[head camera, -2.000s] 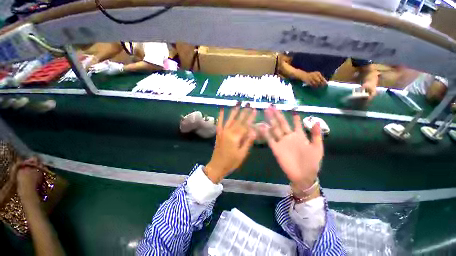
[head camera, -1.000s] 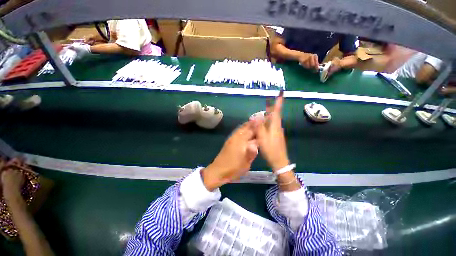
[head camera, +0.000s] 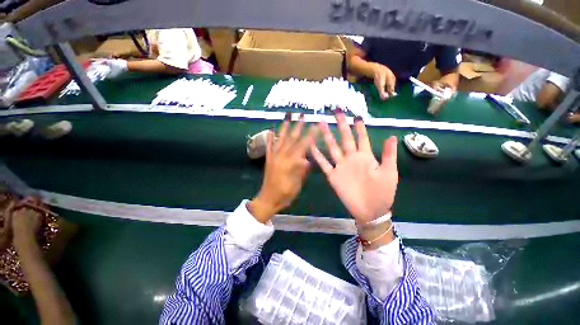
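My left hand (head camera: 285, 166) is raised over the dark green belt, back of the hand up, fingers spread and nothing in it. My right hand (head camera: 359, 174) is beside it, palm showing, fingers spread and empty. The fingertips of the two hands are close together. An off-white base housing (head camera: 259, 145) lies on the belt behind my left fingers and is partly hidden. Another base housing (head camera: 421, 145) lies right of my right hand. A white label sheet (head camera: 305, 291) lies on the bench between my wrists.
A clear plastic bag of label sheets (head camera: 451, 285) lies right of my right sleeve. White rods (head camera: 318, 94) lie in rows beyond the metal rail (head camera: 191, 113). Bases with stems (head camera: 516, 151) are far right. Neighbours' hands work across the belt; another person's arm (head camera: 38, 260) is at left by copper-coloured parts (head camera: 19, 247).
One second ago my hands were together, fingers touching; now they are apart with fingers spread. Across the belt, a person's hands have moved apart, with a white rod now showing at one of them.
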